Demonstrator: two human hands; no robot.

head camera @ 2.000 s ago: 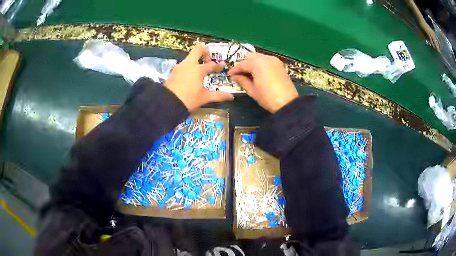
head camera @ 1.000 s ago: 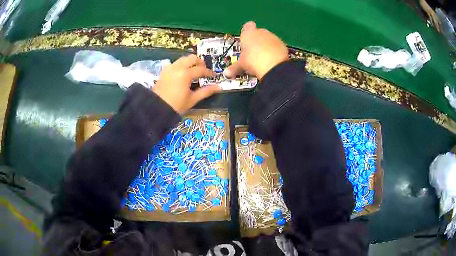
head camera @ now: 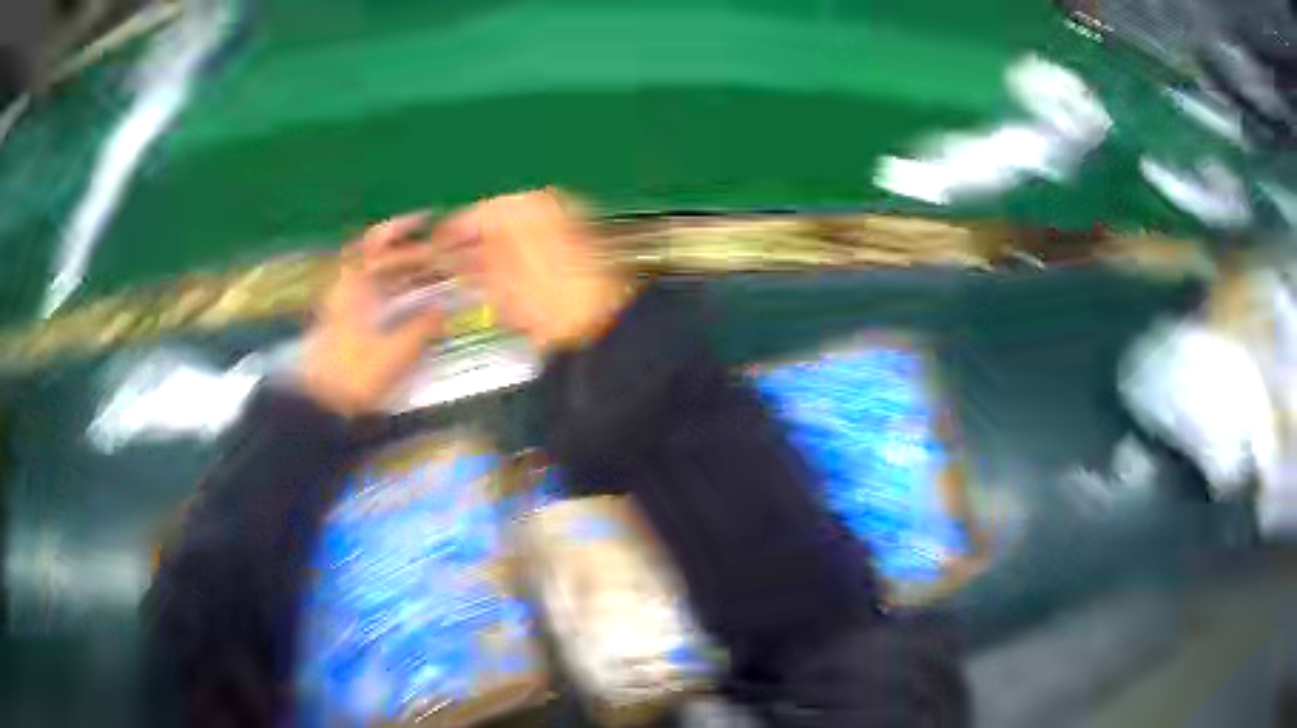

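The whole view is blurred. The circuit board in its white housing [head camera: 477, 373] lies at the near side of the worn edge rail, with its lower white edge and a yellow part showing. My left hand [head camera: 367, 327] is at its left side, fingers curved and apart. My right hand [head camera: 541, 270] is over its upper right part and hides much of it. Whether either hand grips the board or a small part cannot be made out. The left cardboard tray [head camera: 491, 700] with blue discs [head camera: 413, 583] lies below, partly under my left sleeve.
The right cardboard tray [head camera: 956, 498] has a whitish pile [head camera: 605, 590] and blue discs [head camera: 868, 455], with my right sleeve across it. Clear plastic [head camera: 178, 398] lies left of the board. Another wrapped item [head camera: 1003, 142] is on the green conveyor belt [head camera: 612, 135]. White plastic [head camera: 1202, 398] is at far right.
The view has swung, so the hands, board and trays appear further left and lower. The right hand's fingers now point left across the board. Blur hides finer changes.
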